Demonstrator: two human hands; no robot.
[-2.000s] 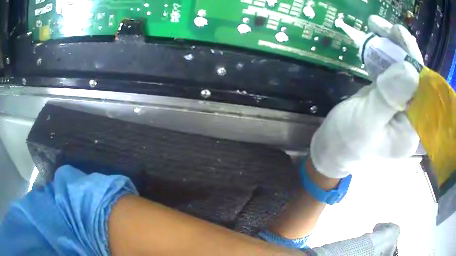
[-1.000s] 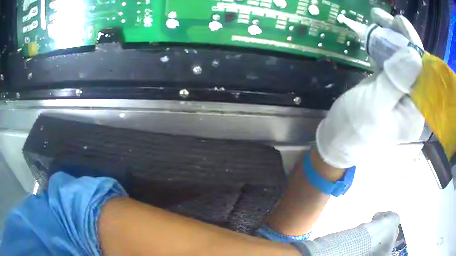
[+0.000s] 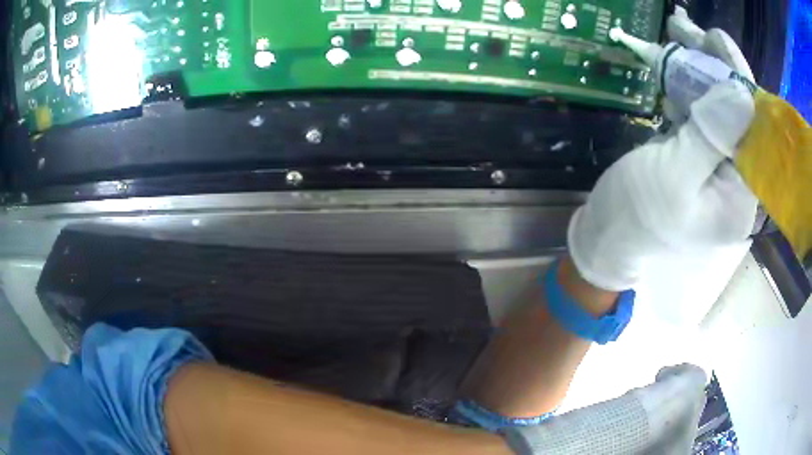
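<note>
A green circuit board with white dabs sits in a black carrier. My right hand, in a white glove with a blue wrist strap below it, is closed on a yellow and white squeeze tube. The tube's white pointed nozzle reaches left over the board's right part, its tip at or just above a white dab; contact cannot be told. My left arm crosses over my right forearm. My left hand, in a grey-white knit glove, is low on the right; its fingers are unclear against the glare.
A dark block lies beyond my left forearm, in front of the pale metal sill. A dark flat bar is at the right. Bright glare covers the surface between my hands.
The board, carrier and sill have shifted left and slightly down in view. My right hand, still gripping the tube, now has the nozzle nearer the board's right end.
</note>
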